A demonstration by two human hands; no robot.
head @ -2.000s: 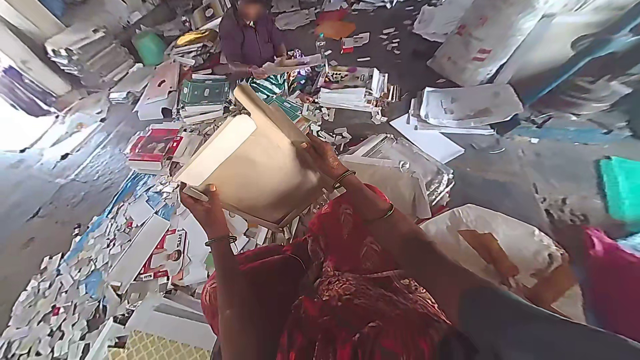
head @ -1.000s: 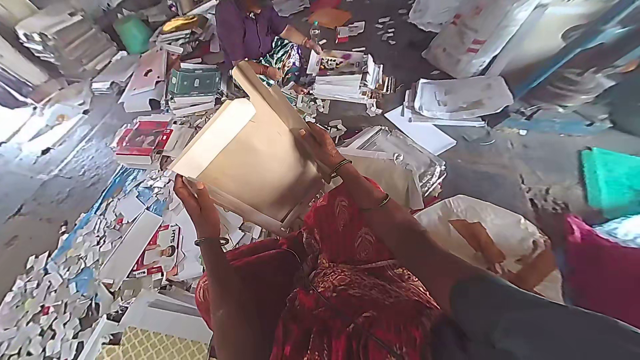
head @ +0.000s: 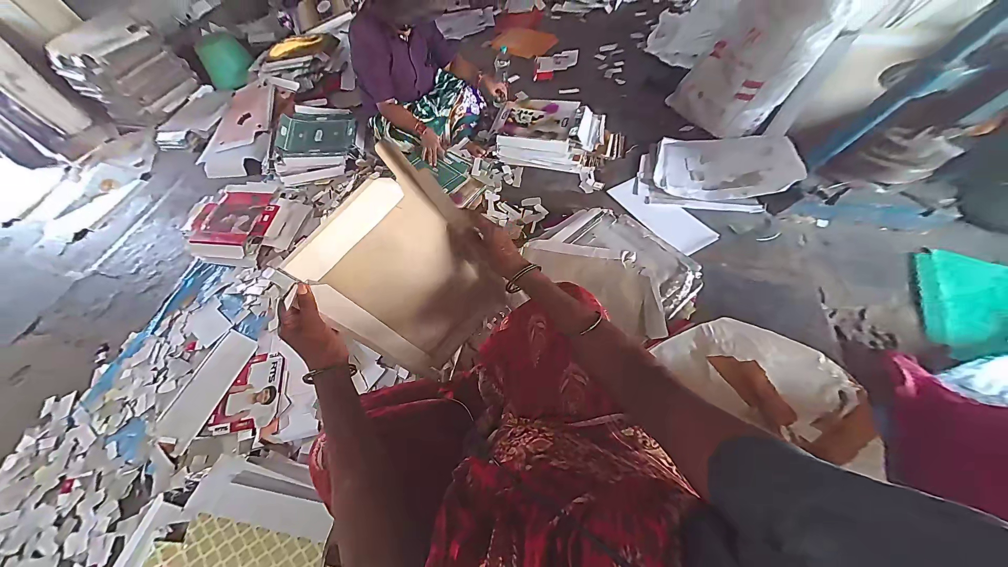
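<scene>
Both my hands hold a shallow tan cardboard box piece (head: 402, 268) with folded side walls, tilted above my lap. My left hand (head: 309, 327) grips its lower left corner, thumb on top. My right hand (head: 492, 248) closes on the raised wall at its right side; part of that wall is hidden by the fingers. Beyond the box piece lie small cardboard scraps (head: 512, 209). A pale flattened carton and plastic-wrapped sheets (head: 606, 276) lie just right of my right hand. Below and left of my left hand is a red and white printed carton (head: 250, 394).
Across from me a person in a purple shirt (head: 398, 59) sits beside a stack of flat cartons (head: 543, 142). A red carton stack (head: 236, 224) and a green one (head: 315, 138) stand left. Scraps cover a blue sheet (head: 130, 441). A white sack (head: 764, 386) is at right.
The view has shifted, showing more of the other person. That person's hand has moved from the carton stack down to the green carton. My hands keep their hold on the tan box piece.
</scene>
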